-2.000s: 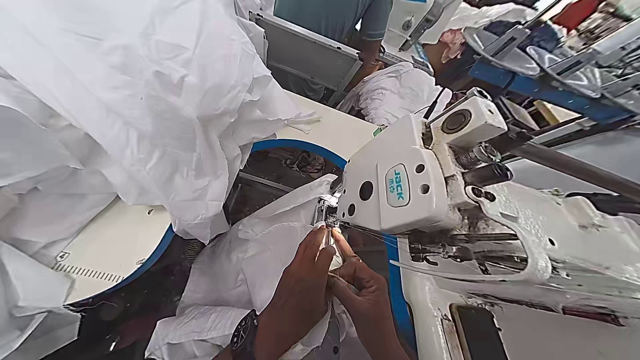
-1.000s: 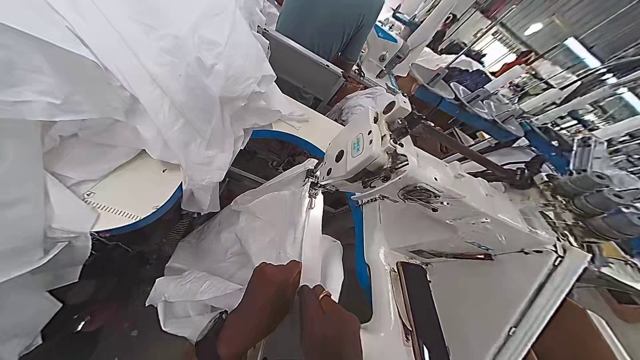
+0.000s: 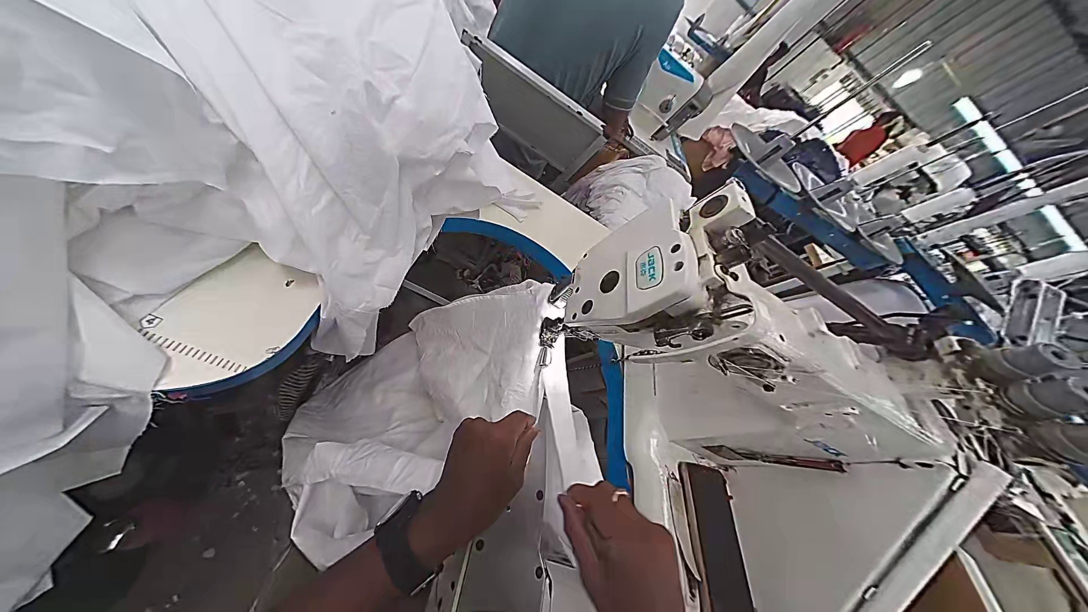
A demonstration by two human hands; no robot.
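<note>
White fabric [image 3: 476, 340] runs under the needle area of a Jack industrial sewing machine [image 3: 633, 276] and hangs down to its left. My left hand [image 3: 486, 467], with a dark watch on the wrist, pinches the fabric's edge below the needle. My right hand [image 3: 616, 540] grips the strip-like edge of the same fabric, lower and to the right, and wears a ring. The two hands are apart, with part of the fabric between them. The fingertips are partly hidden by the hands' backs.
A large heap of white fabric [image 3: 340, 110] lies over a pale, blue-edged table [image 3: 246, 327] on the left. Beyond it, a person in a grey-green top [image 3: 586, 42] is beside another machine [image 3: 671, 89]. Thread cones and rails stand at the right.
From two seconds ago, both hands have moved from close to the needle down toward me along the fabric. Since one second ago, they have come apart. The view has shifted.
</note>
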